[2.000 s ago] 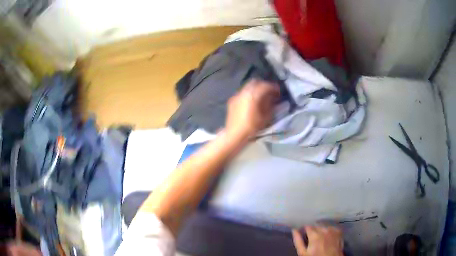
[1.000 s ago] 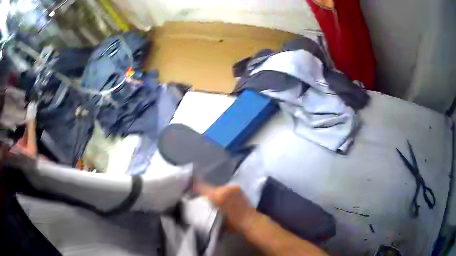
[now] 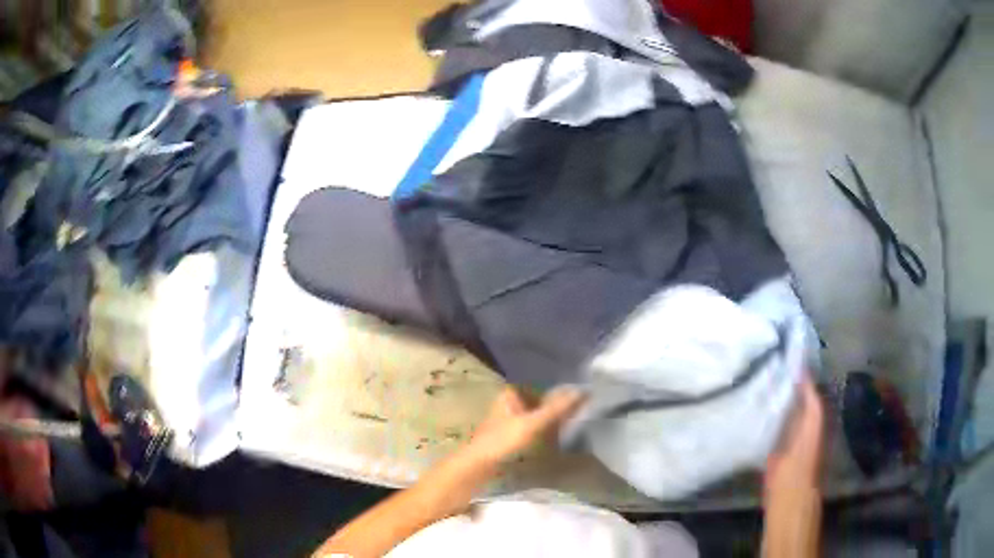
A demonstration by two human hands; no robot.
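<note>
A dark grey garment piece (image 3: 589,196) lies spread over the sleeve board (image 3: 354,245), whose rounded left end shows bare. Its white backing (image 3: 687,381) is turned up at the near right side. My left hand (image 3: 534,414) pinches the near left edge of this white part. My right hand (image 3: 801,420) is at its right edge, blurred, its fingers partly hidden by the cloth. A blue block (image 3: 441,142) shows in part behind the board and under the garment.
Black shears (image 3: 877,229) lie at the right. A dark iron (image 3: 872,420) stands at the near right, partly blurred. Folded grey and white pieces (image 3: 567,22) lie at the back beside brown cardboard (image 3: 316,49). Blue-grey garments (image 3: 142,174) are heaped at the left.
The dark garment with white backing now lies over the sleeve board, covering most of the board and blue block. My right hand has come to its right edge, and my left hand is at its near edge.
</note>
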